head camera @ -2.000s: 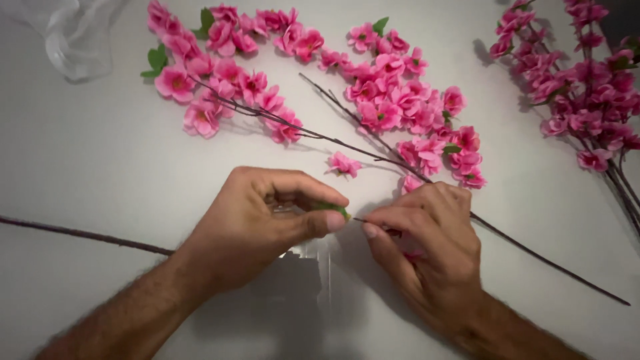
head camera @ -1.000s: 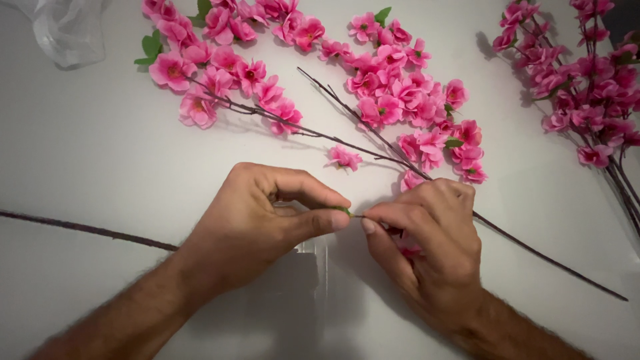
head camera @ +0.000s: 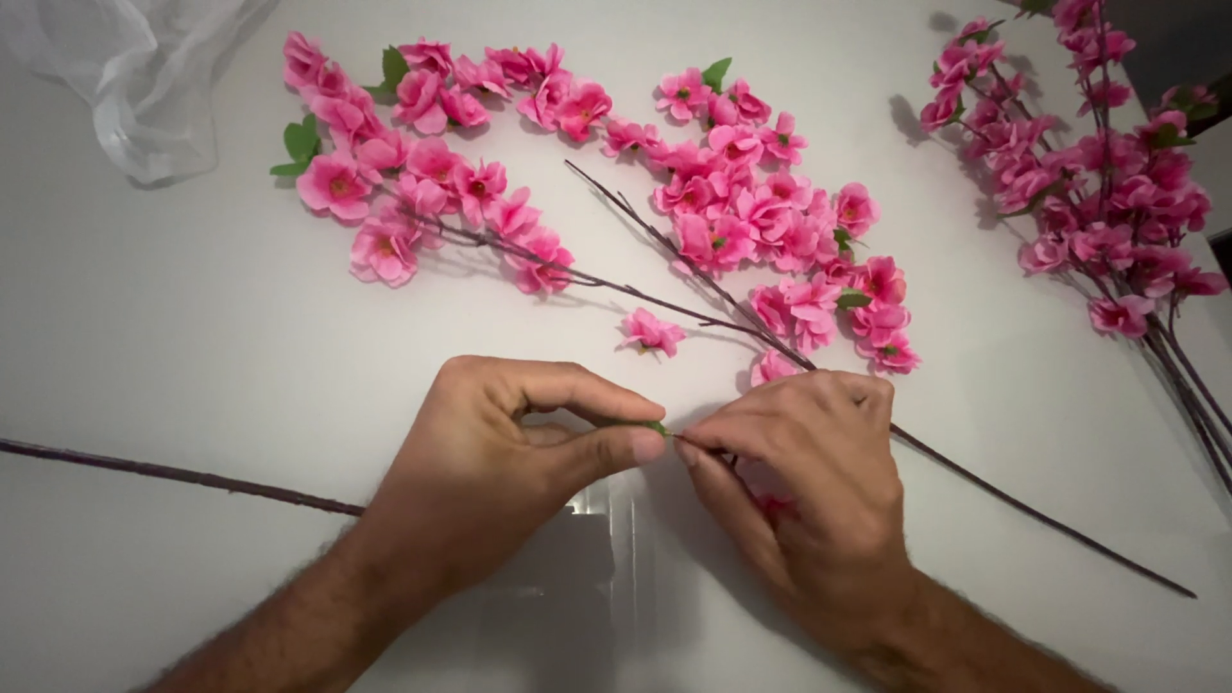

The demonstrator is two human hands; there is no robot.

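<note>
Between thumb and index finger, my left hand (head camera: 510, 462) pinches a small green leaf piece (head camera: 657, 426). Opposite it, my right hand (head camera: 808, 481) pinches a thin dark stem tip (head camera: 680, 436), with part of a pink flower (head camera: 776, 507) showing under the palm. The fingertips of both hands nearly meet; whether leaf and stem are joined I cannot tell. A single loose pink artificial blossom (head camera: 653, 332) lies just above my hands. Behind my right hand runs a forked brown artificial branch (head camera: 1039, 525). Another brown stem (head camera: 183, 474) passes out of sight at my left wrist.
Pink artificial blossom sprays (head camera: 760, 212) with green leaves spread over the white table at the top middle. More flowering branches (head camera: 1107, 212) lie at the right edge. Sheer white fabric (head camera: 154, 96) is at the top left. A clear plastic item (head camera: 621, 549) lies below my hands.
The green piece shows less between my left fingers than two seconds ago. Both hands keep nearly the same place and pinch.
</note>
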